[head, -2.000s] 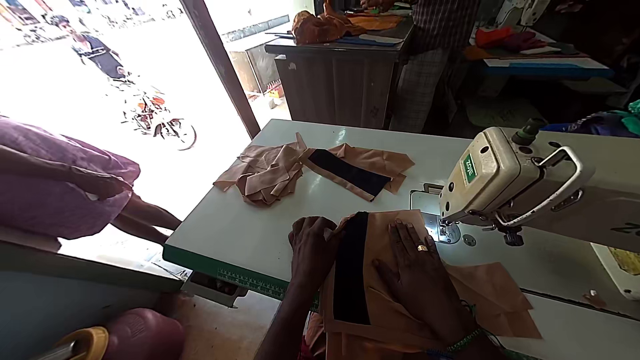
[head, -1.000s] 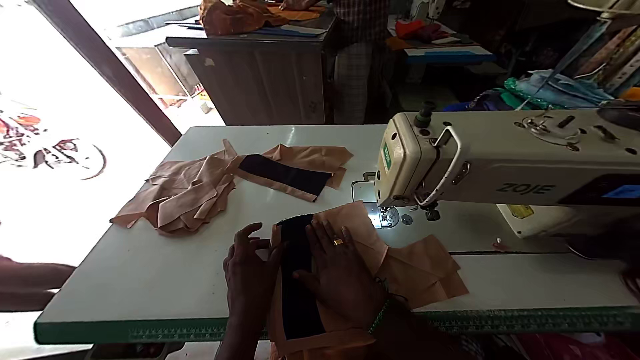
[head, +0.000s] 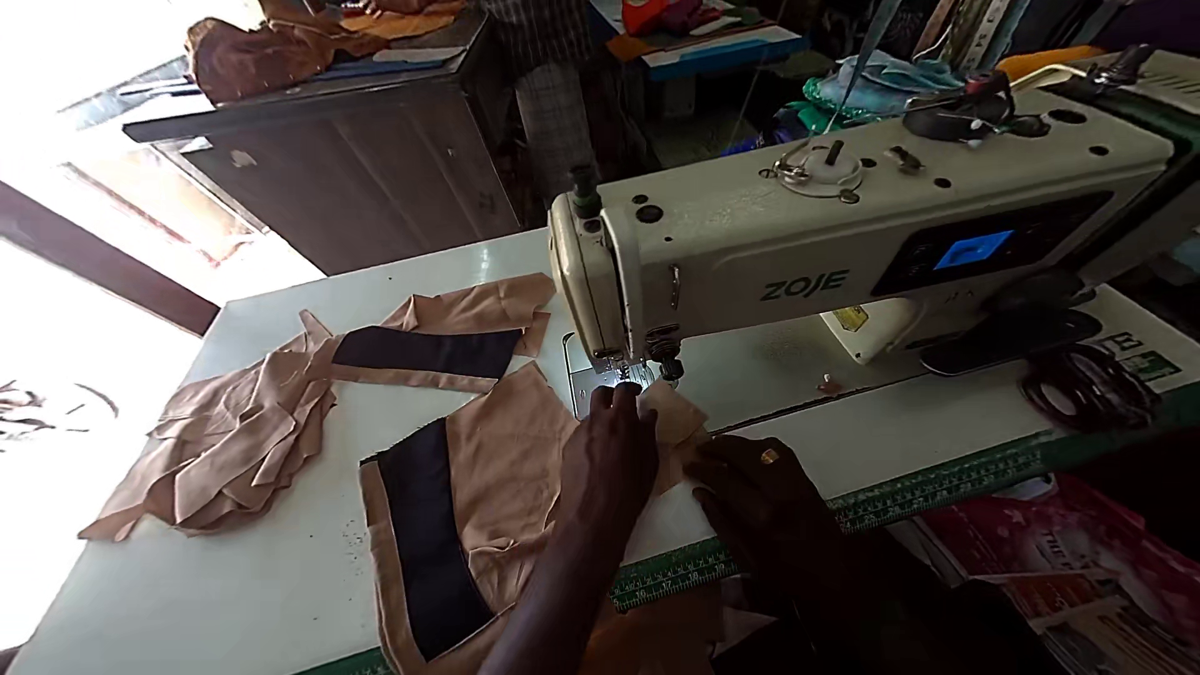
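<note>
My left hand (head: 614, 450) lies by the needle and presser foot (head: 633, 370) of a ZOJE sewing machine (head: 844, 234), its fingertips on tan fabric. Just right of it, my right hand (head: 759, 487), with a ring, pinches the lower edge of a small tan piece (head: 675, 422). A tan fabric panel (head: 511, 441) with a dark band (head: 431, 534) spreads to the left of my left forearm and hangs over the table's front edge. Further back lie a heap of tan pieces (head: 248, 441) and another piece with a dark strip (head: 427, 352).
A measuring tape (head: 937, 492) runs along the front edge of the white table (head: 141, 600). Behind stands a dark cabinet (head: 366, 169) bearing brown cloth. A person in checked clothing (head: 553, 103) stands beside it. Bundled dark cord (head: 1087, 384) lies at the right; printed papers (head: 1078, 562) are below.
Both hands have left the banded panel for the cloth near the needle, my left hand beside the presser foot. The view has swung right and closer.
</note>
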